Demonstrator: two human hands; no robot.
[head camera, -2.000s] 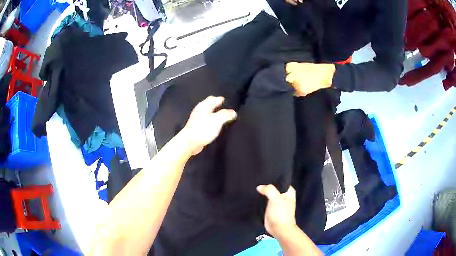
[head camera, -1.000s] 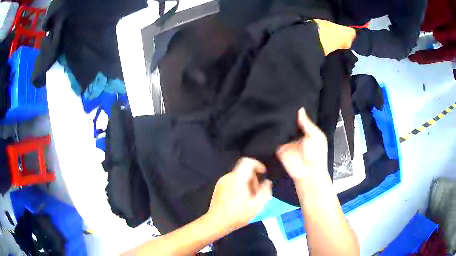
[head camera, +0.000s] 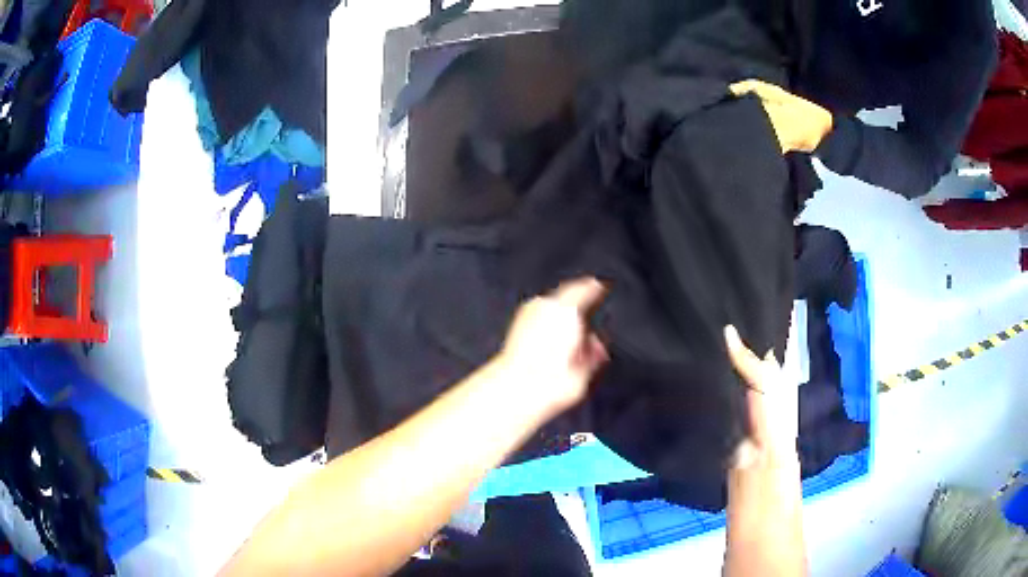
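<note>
A large black garment (head camera: 721, 214) lies spread over the table in front of me. My left hand (head camera: 558, 344) is on or just above its middle with fingers bent; whether it pinches cloth cannot be told. My right hand (head camera: 761, 394) holds the garment's lower right part, thumb on top and the other fingers hidden. Another person's hand (head camera: 795, 118) grips the garment further up on the right. A flat black piece (head camera: 383, 327) lies to the left of my left hand.
A blue bin (head camera: 862, 372) with black pieces stands at the right. A folded black bundle (head camera: 276, 338) lies at the left table edge (head camera: 186, 394). A red stool (head camera: 56, 287) and blue bins (head camera: 85, 101) stand at far left. Dark red cloth (head camera: 998, 169) is at upper right.
The view has shifted. My left hand has moved away from my right hand, which has shifted right along the garment. The garment's lower part hangs further right over the blue bin.
</note>
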